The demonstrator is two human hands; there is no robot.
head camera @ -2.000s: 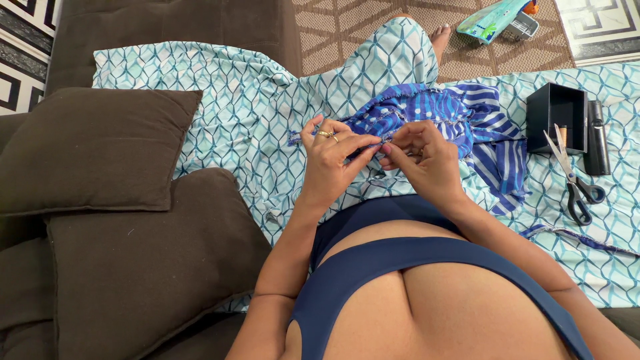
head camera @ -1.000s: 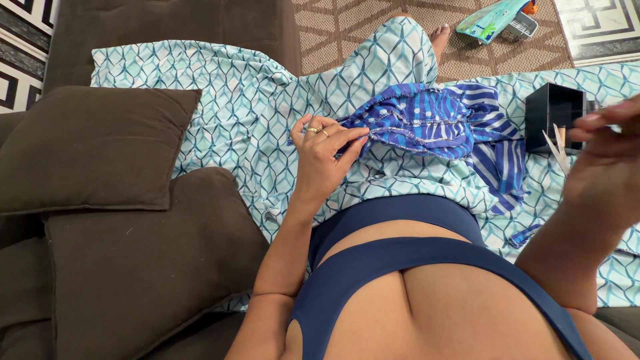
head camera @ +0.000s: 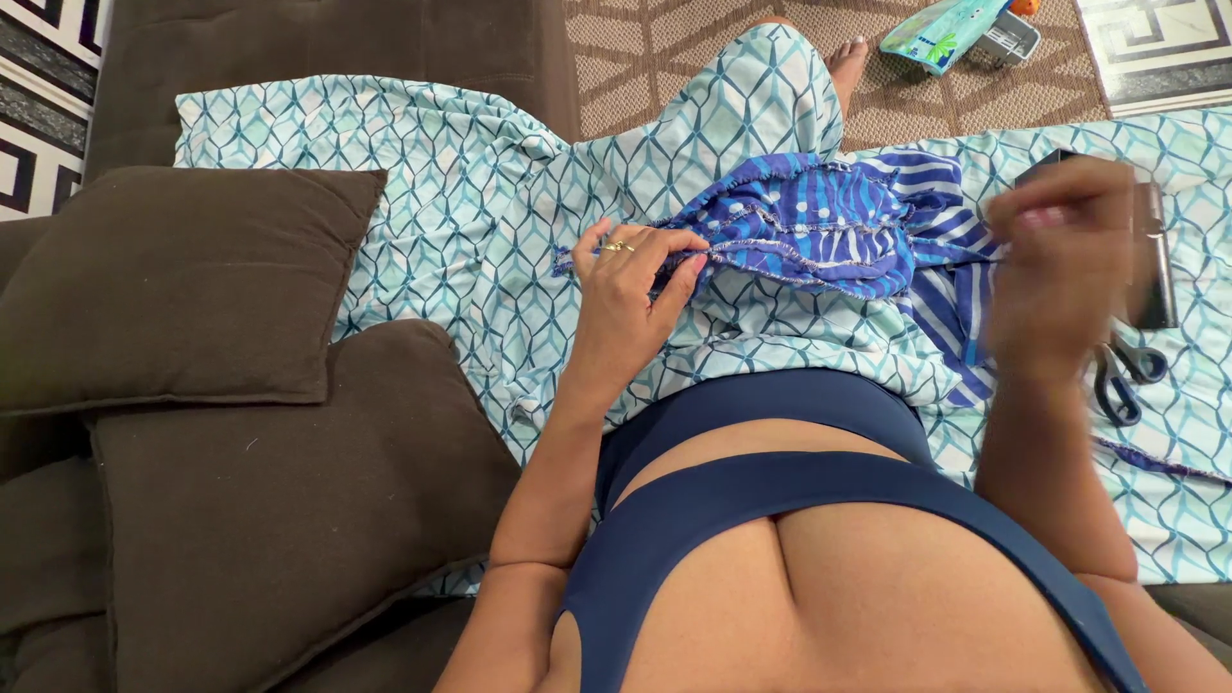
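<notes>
Blue and white patterned fabric (head camera: 818, 226) with overcast seams lies across my lap. My left hand (head camera: 635, 279), with a ring on it, pinches the near left edge of this fabric between thumb and fingers. My right hand (head camera: 1059, 260) is raised at the right, blurred, with its fingers curled. Whether it holds something small, such as a needle, cannot be told. Behind and below that hand, scissors (head camera: 1118, 390) lie with their dark handles showing and their blades hidden. A black box (head camera: 1044, 168) is mostly covered by the same hand.
A patterned sheet (head camera: 443, 192) covers my legs and the seat. Brown cushions (head camera: 183, 289) are stacked at the left. A dark cylindrical item (head camera: 1163, 260) and a blue fabric strip (head camera: 1160, 462) lie at the right. A teal packet (head camera: 938, 38) and a grey plastic item (head camera: 1009, 38) are on the rug (head camera: 674, 58).
My right hand was at the fabric beside my left hand, then swung out to the far right, and has since come partway back. My left hand keeps its pinch on the fabric.
</notes>
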